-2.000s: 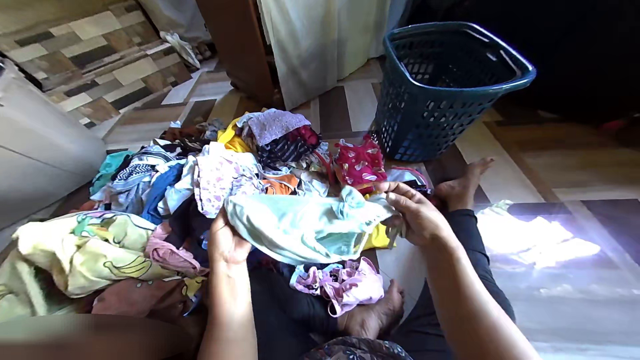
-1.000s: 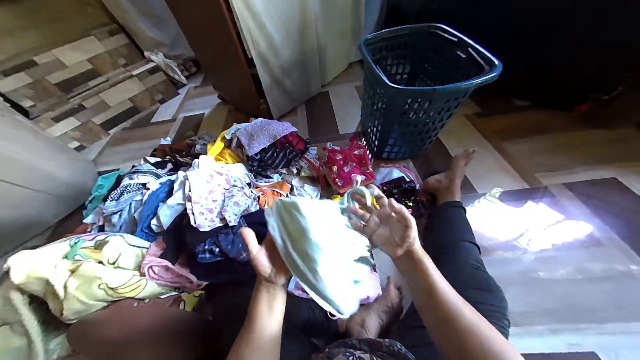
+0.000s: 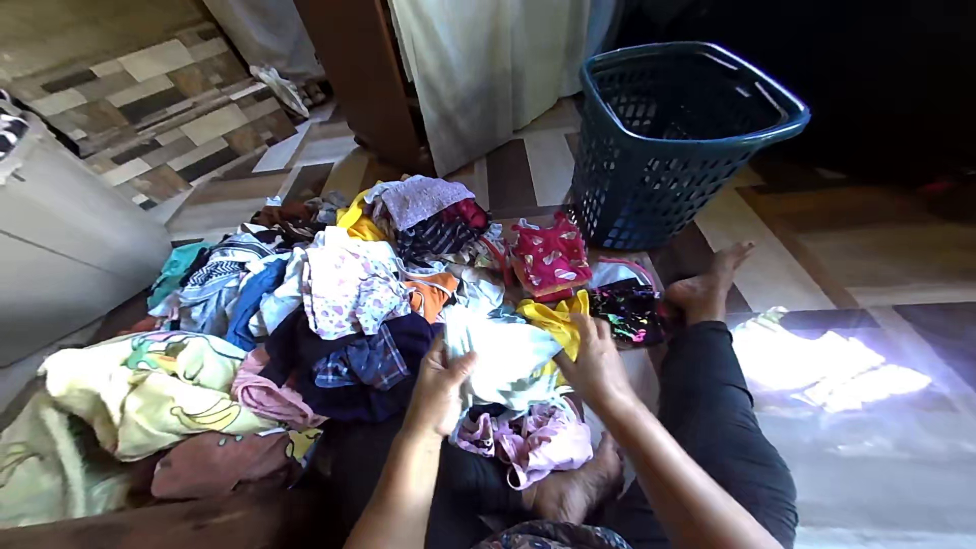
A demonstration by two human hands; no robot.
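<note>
A pale mint-white garment [image 3: 503,358] is bunched between my hands above my lap. My left hand [image 3: 446,381] grips its left side, with the thumb on top. At its right edge is my right hand [image 3: 598,358], its fingers reaching down over the cloth beside a yellow garment [image 3: 557,320]; whether they pinch it cannot be told. Just below lies a pink-lilac garment [image 3: 553,446] by my foot. Beyond my hands are a folded red patterned garment [image 3: 550,255] and a black printed one [image 3: 627,311].
A heap of mixed clothes [image 3: 354,286] spreads across the tiled floor to the left, with a yellow banana-print cloth [image 3: 152,389] nearer me. A dark green plastic laundry basket [image 3: 648,183] stands at the back right. White cloth [image 3: 823,362] lies in bright sun right of my leg.
The mint-white garment, spread between my hands two seconds ago, is now bunched up. My right hand, open with fingers apart one second ago, has come down to the cloth's right edge.
</note>
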